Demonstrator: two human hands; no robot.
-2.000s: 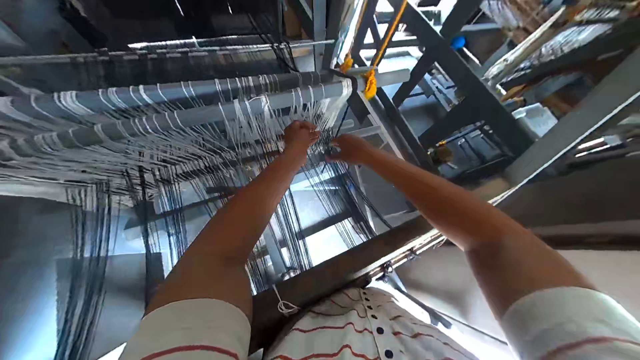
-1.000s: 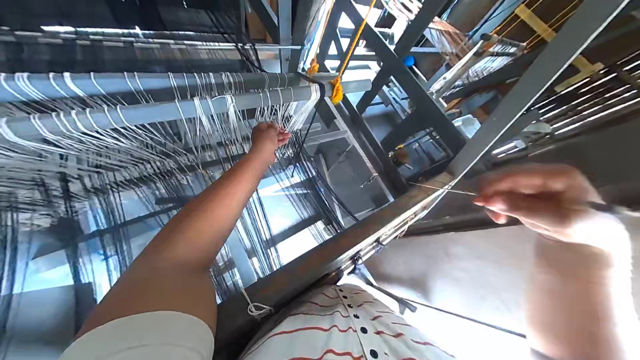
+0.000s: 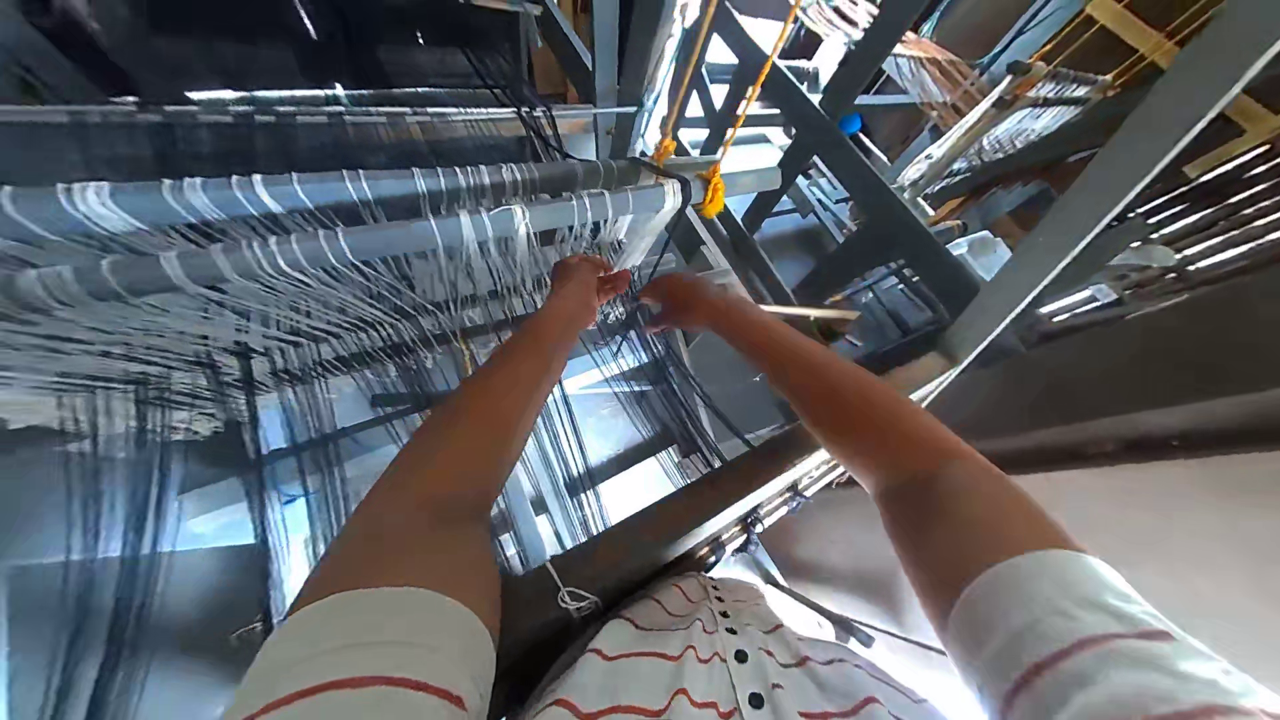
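My left hand [image 3: 588, 284] is at the heddle strings [image 3: 470, 245] near the right end of the loom's two grey shaft bars [image 3: 400, 236], its fingers bent among the threads. Close to its right, my right hand [image 3: 690, 300] reaches the same threads, slightly blurred. A thin pale stick [image 3: 812, 312] shows just beyond my right wrist; whether I hold it cannot be told. Dark warp threads [image 3: 570, 450] hang below my hands. What lies between my fingertips is too small to make out.
A wooden loom beam [image 3: 650, 520] crosses in front of my body, with a looped white string [image 3: 578, 598] on it. Yellow cords [image 3: 713, 190] are tied at the bars' right end. Grey frame posts [image 3: 1100, 210] stand at right, with another yarn-wound frame [image 3: 1000, 130] behind.
One second ago my right hand was far out to the right with a thin thread or tool; it is back beside my left hand. My left hand has stayed at the heddle strings.
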